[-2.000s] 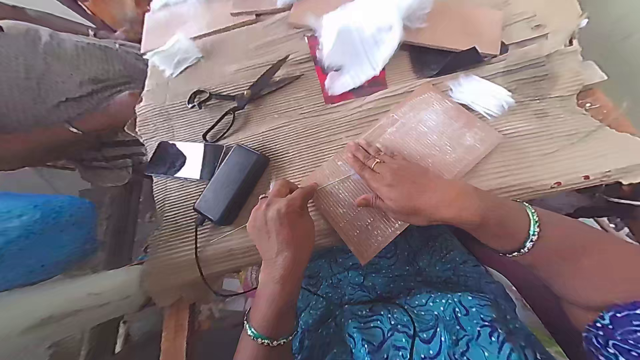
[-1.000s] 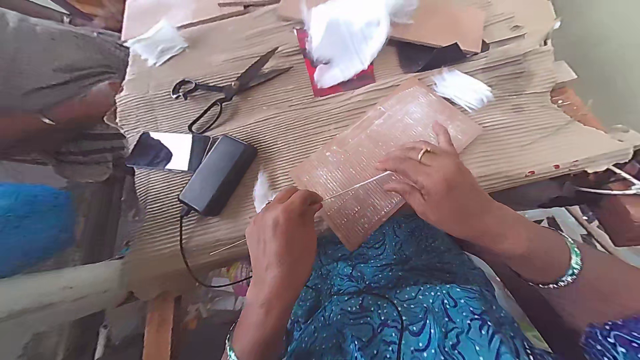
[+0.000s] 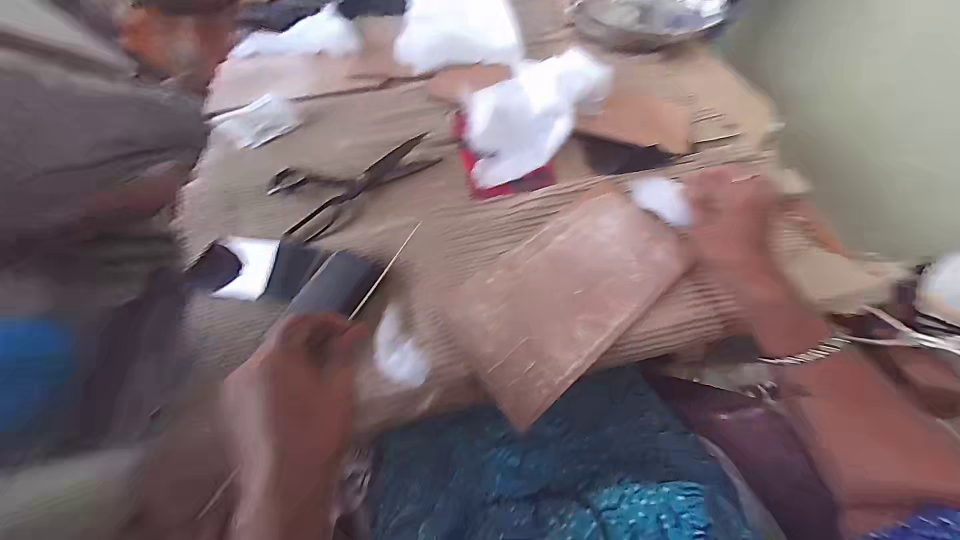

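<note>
My left hand [image 3: 304, 390], blurred, is closed around a thin stick [image 3: 386, 270], whose pale end points up and to the right. A white cotton tuft [image 3: 400, 349] lies just right of that hand, and a dark rectangular block [image 3: 337, 281] with a cord seen earlier lies behind it. A brown rectangular board [image 3: 562, 300] with a worn, streaked surface rests tilted on the corrugated cardboard. Beyond its right corner, my right hand [image 3: 731, 217] is over a second white cotton tuft [image 3: 660, 199]; blur hides whether its fingers grip it.
Black-handled scissors [image 3: 360, 184] lie with blades apart at the upper left. White cotton [image 3: 525, 112] covers part of a red packet [image 3: 514, 184]. Behind are brown sheets [image 3: 637, 120] and a metal bowl [image 3: 645, 22]. A person's leg [image 3: 90, 150] borders the cardboard at left.
My right hand has left the brown board and moved right to the cotton tuft. My left hand has moved left, away from the board, with the stick. The view has shifted.
</note>
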